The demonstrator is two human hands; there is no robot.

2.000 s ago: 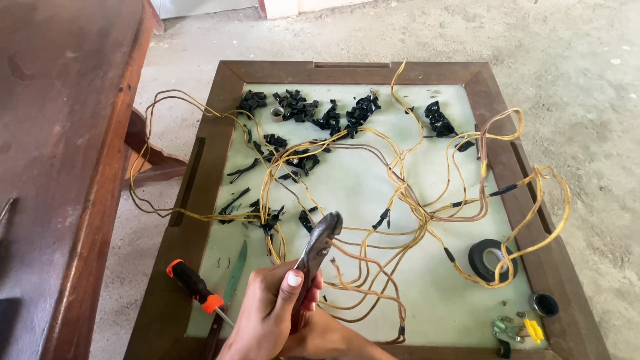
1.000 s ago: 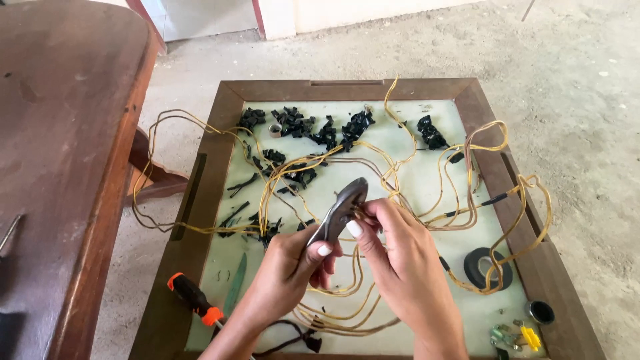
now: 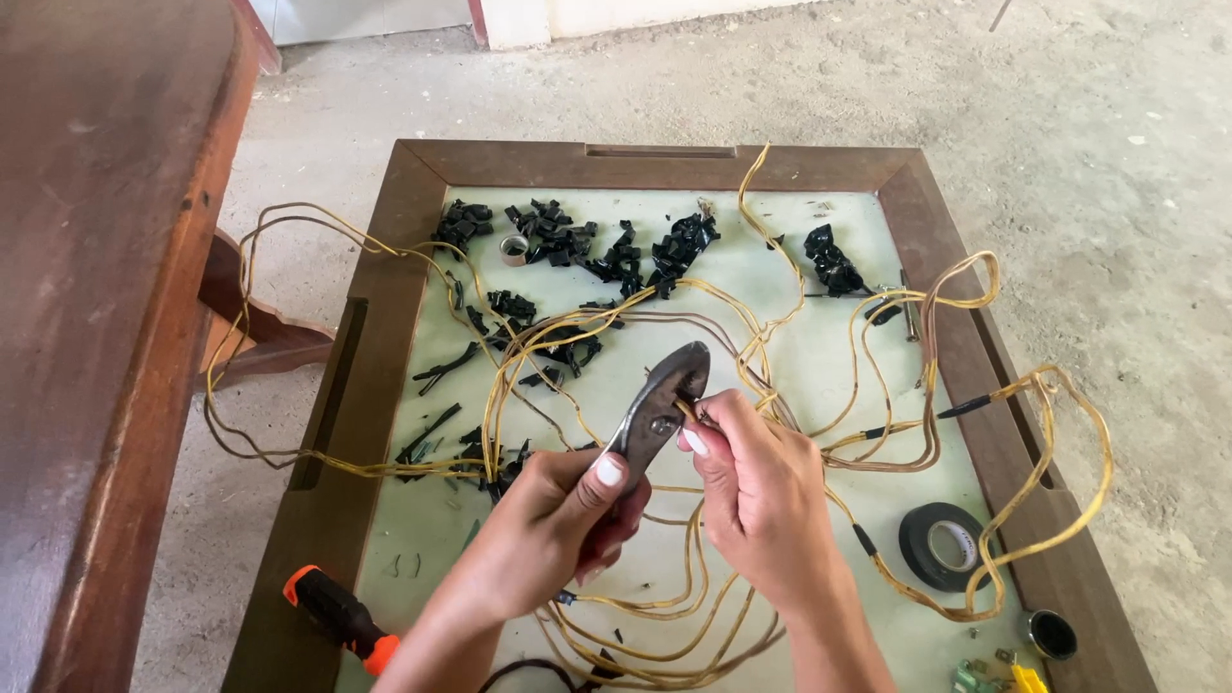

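Observation:
Slip-joint pliers (image 3: 662,414) are gripped in my left hand (image 3: 568,520), their head pointing up and to the right. The thumb and fingers of my right hand (image 3: 765,491) pinch a short wire end (image 3: 686,409) at the plier jaws. Whether the jaws bite on it cannot be told. Beneath both hands, yellow and brown electrical wires (image 3: 712,289) lie in loops across the pale tabletop, some with black tape wrapped on them. A roll of black electrical tape (image 3: 941,547) lies flat to the right of my right hand.
Scraps of black tape (image 3: 681,250) lie in heaps on the far and left parts of the framed table (image 3: 520,159). A screwdriver (image 3: 337,616) is at the lower left, with a small dark cup (image 3: 1050,635) and yellow piece (image 3: 1028,678) lower right. A wooden table (image 3: 115,289) stands left.
Two seconds ago the pliers were nearer the bottom of the view, held upright over crossed arms. My right hand has since come up beside the plier head, pinching the wire end.

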